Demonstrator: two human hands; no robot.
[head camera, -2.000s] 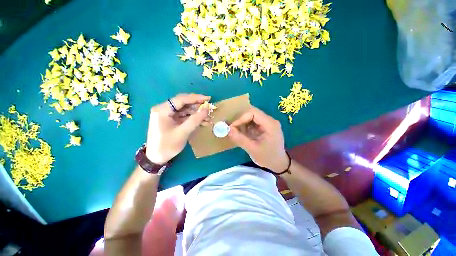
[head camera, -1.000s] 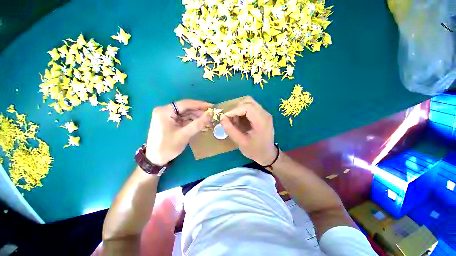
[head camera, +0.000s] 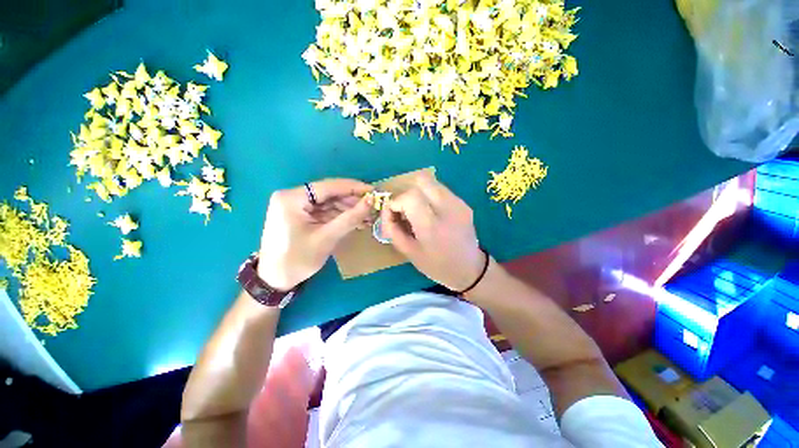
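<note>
My left hand (head camera: 302, 229) holds a small pale yellow star-shaped piece (head camera: 378, 200) between thumb and fingertips, above the cardboard piece. My right hand (head camera: 434, 229) is pinched against the right side of that piece; its fingertips hide whether they hold a small part. The brown cardboard piece (head camera: 361, 259) lies on the green bench under both hands. The white round patch (head camera: 380, 231) on it is partly covered by my right fingers. A little pile of thin yellow pieces (head camera: 519, 178) lies to the right of my right hand.
A large heap of star-shaped pieces (head camera: 442, 66) lies at top centre, a smaller heap (head camera: 144, 131) at left. Finer yellow pieces (head camera: 54, 278) lie far left by a white edge. A cloudy plastic bag (head camera: 752, 96) is upper right. Blue crates (head camera: 701, 319) and cardboard boxes (head camera: 692, 402) stand lower right.
My right hand has moved from the white patch up and left to the piece in my left fingertips, and now covers more of the patch. My left hand has stayed nearly in place.
</note>
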